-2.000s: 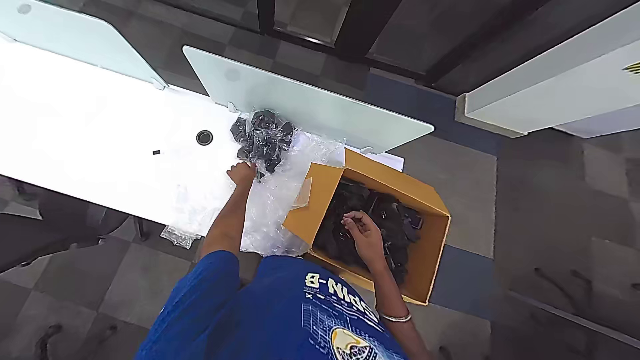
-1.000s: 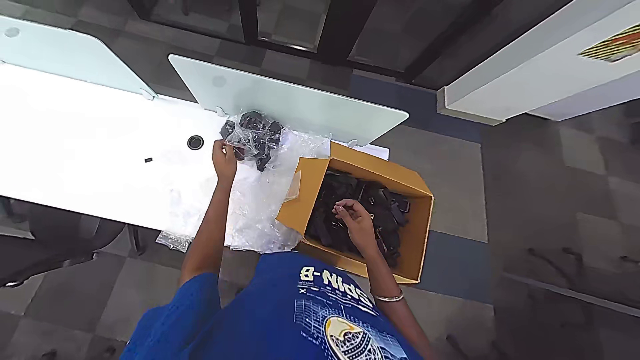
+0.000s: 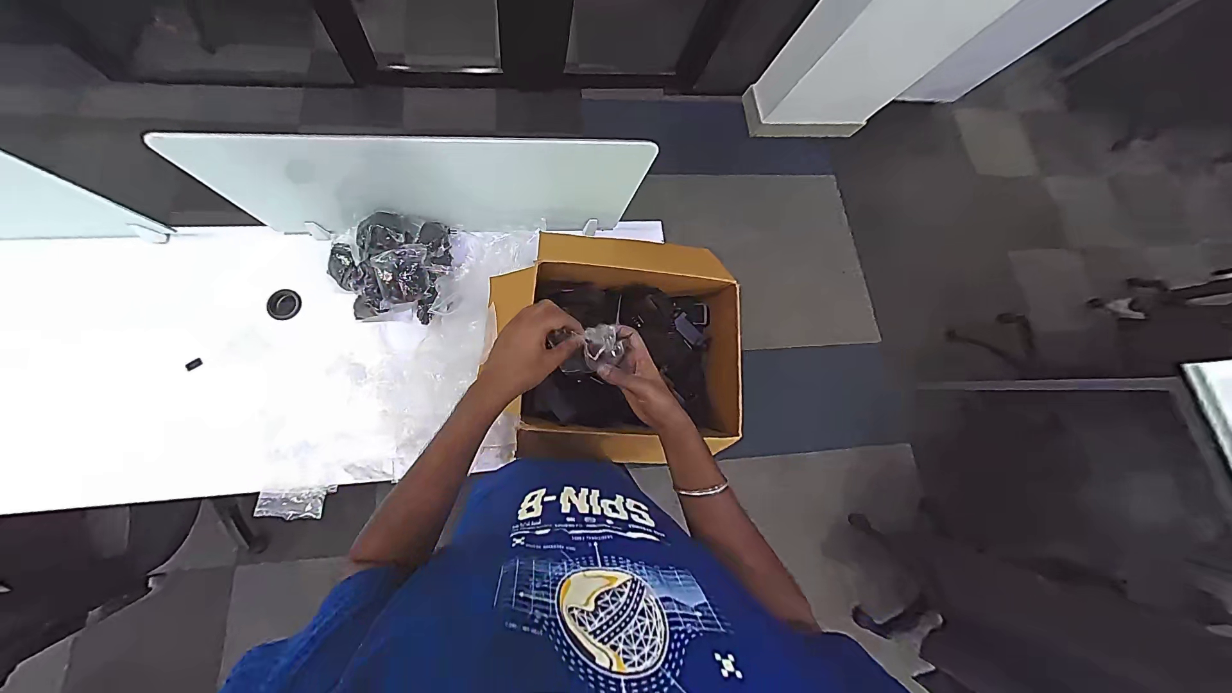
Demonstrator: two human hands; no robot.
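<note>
Over the open cardboard box (image 3: 635,252), both hands meet at a small clear plastic bag (image 3: 604,345). My right hand (image 3: 647,377) grips the bag from the right side. My left hand (image 3: 535,348) pinches at its left edge; a dark item shows by those fingers, too small to identify. Below the hands, dark items (image 3: 664,318) fill the box. On the white table, left of the box, lies a heap of black items in clear plastic bags (image 3: 395,269). A sheet of clear plastic wrap (image 3: 423,385) spreads between the heap and the box.
A black ring-shaped object (image 3: 284,304) and a small black piece (image 3: 193,364) lie on the white table (image 3: 106,385). A frosted divider panel (image 3: 414,178) stands along its back edge. Another clear plastic piece (image 3: 291,502) hangs at the front edge. A white pillar (image 3: 818,67) rises at upper right.
My left hand has moved from the bagged heap on the table to the box, where it now meets my right hand at the clear bag. The view has shifted and turned.
</note>
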